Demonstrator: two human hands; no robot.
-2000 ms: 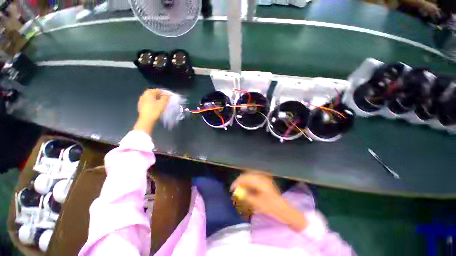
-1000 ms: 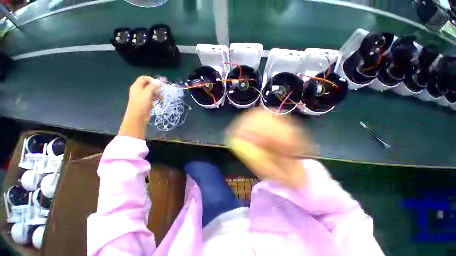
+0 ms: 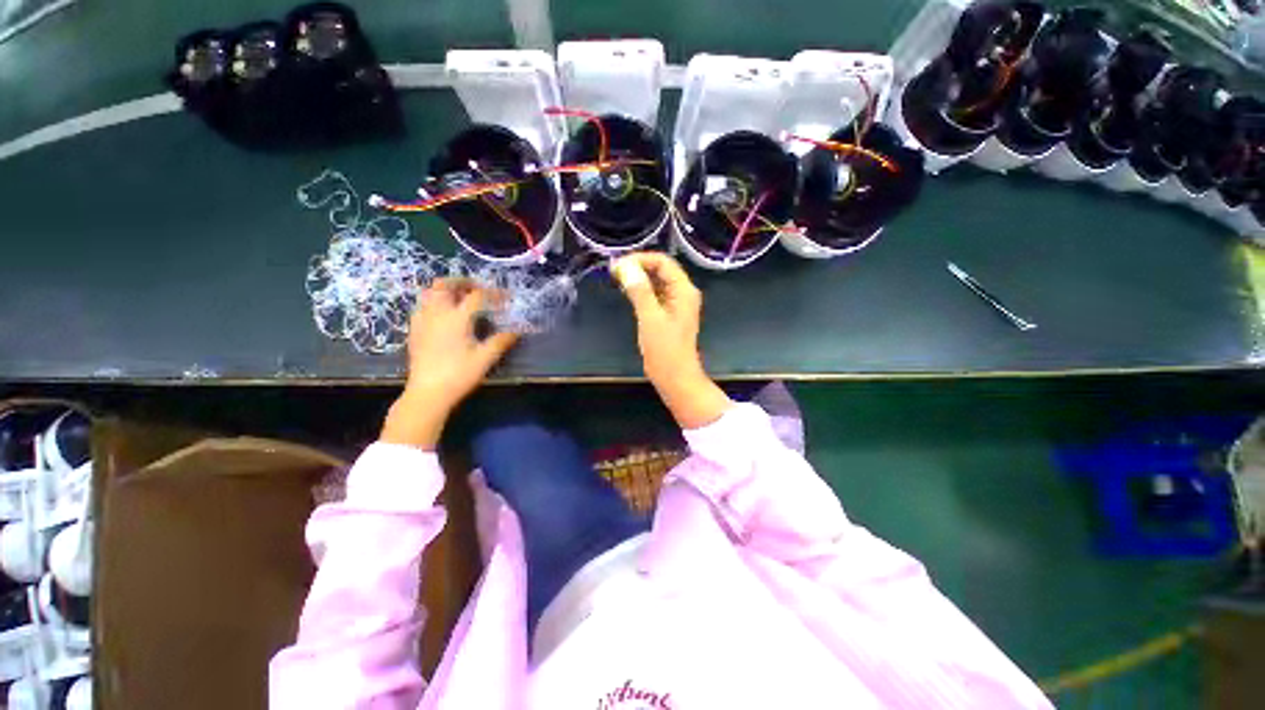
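A tangled pile of thin clear-white strands (image 3: 364, 284) lies on the dark green bench, with part of it drawn out to the right. My left hand (image 3: 455, 340) is on the right part of the tangle, its thumb and fingers around some strands. My right hand (image 3: 662, 312) pinches the end of a thin strand with thumb and forefinger, just below the open camera housings. Several open camera housings (image 3: 612, 190) stand in a row behind my hands, with white plates at the back and red, orange and yellow wires sticking out.
Black modules (image 3: 285, 76) sit at the back left. More black-and-white housings (image 3: 1054, 83) stand at the right. Tweezers or a thin tool (image 3: 991, 296) lie on the bench. Below are an open carton (image 3: 208, 555), white camera units (image 3: 49, 541) at the left edge and a blue stool (image 3: 1145, 486).
My right hand has come up from near my lap to the bench and pinches a strand. My left hand has shifted right and the tangle is spread out. The view has moved too.
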